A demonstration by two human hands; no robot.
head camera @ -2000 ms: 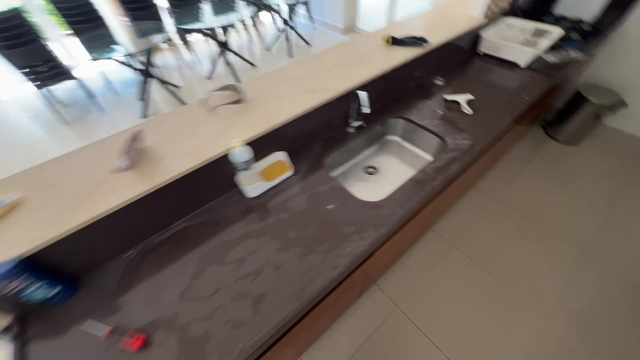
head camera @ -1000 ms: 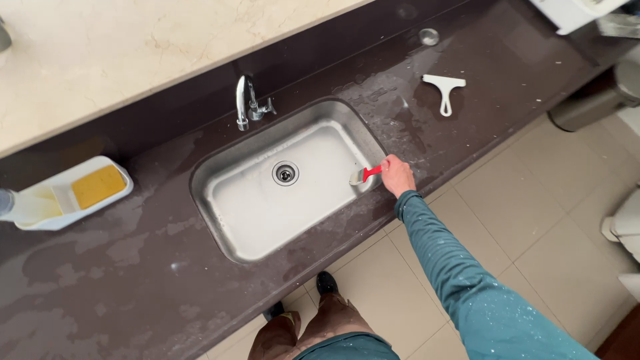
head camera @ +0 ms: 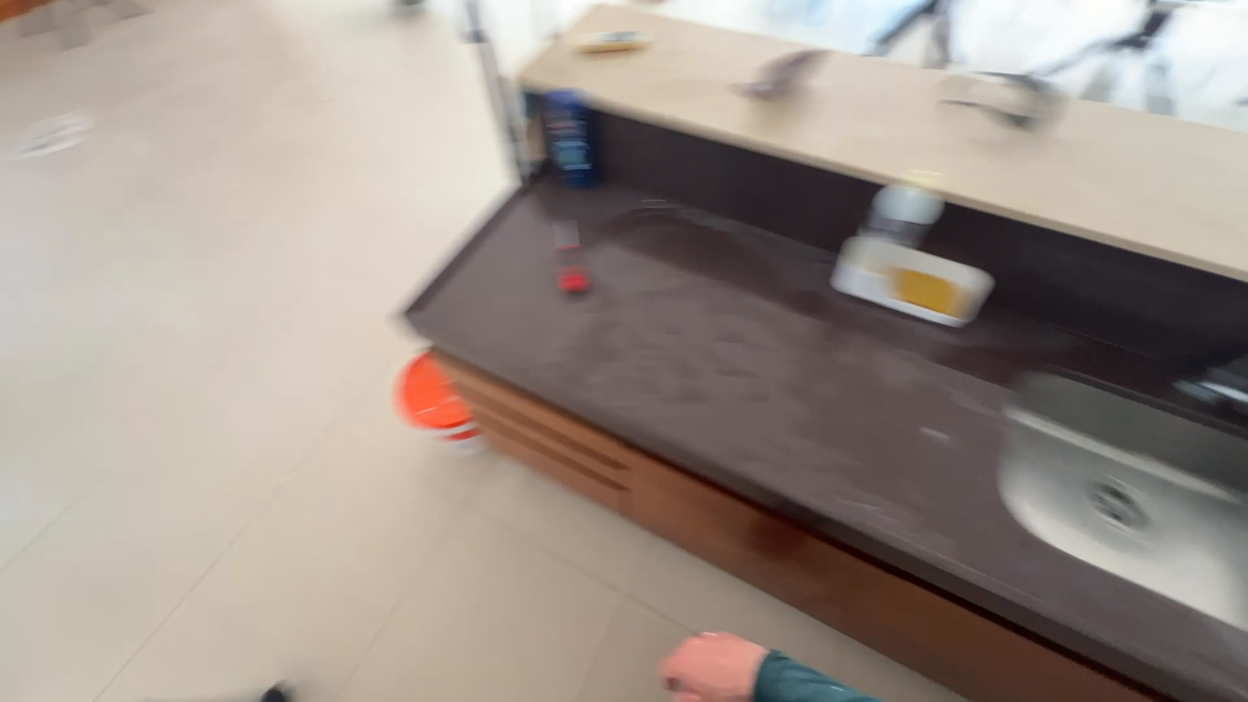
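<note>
My right hand (head camera: 714, 667) is at the bottom edge, over the floor in front of the cabinet, in a teal sleeve. Its fingers look curled, but blur and the frame edge hide whether anything is in them. My left hand is out of view. A red-handled tool (head camera: 571, 263) with a pale flat end lies near the left end of the dark countertop (head camera: 702, 361). The steel sink (head camera: 1111, 502) is at the right, partly cut off. Against the backsplash stands a white caddy (head camera: 858, 278) with a yellow sponge (head camera: 926, 291), beside a whitish bottle (head camera: 905, 213).
A blue container (head camera: 571, 136) stands in the back left corner. Blurred items, among them a yellowish one (head camera: 612, 41), rest on the beige ledge (head camera: 877, 136). An orange and white bucket (head camera: 434, 395) is on the floor by the cabinet's left end. A faucet (head camera: 1219, 385) shows at the right.
The view has swung left along the counter. My right hand, over the sink's edge holding a red-handled tool one second ago, is now over the floor in front of the cabinet.
</note>
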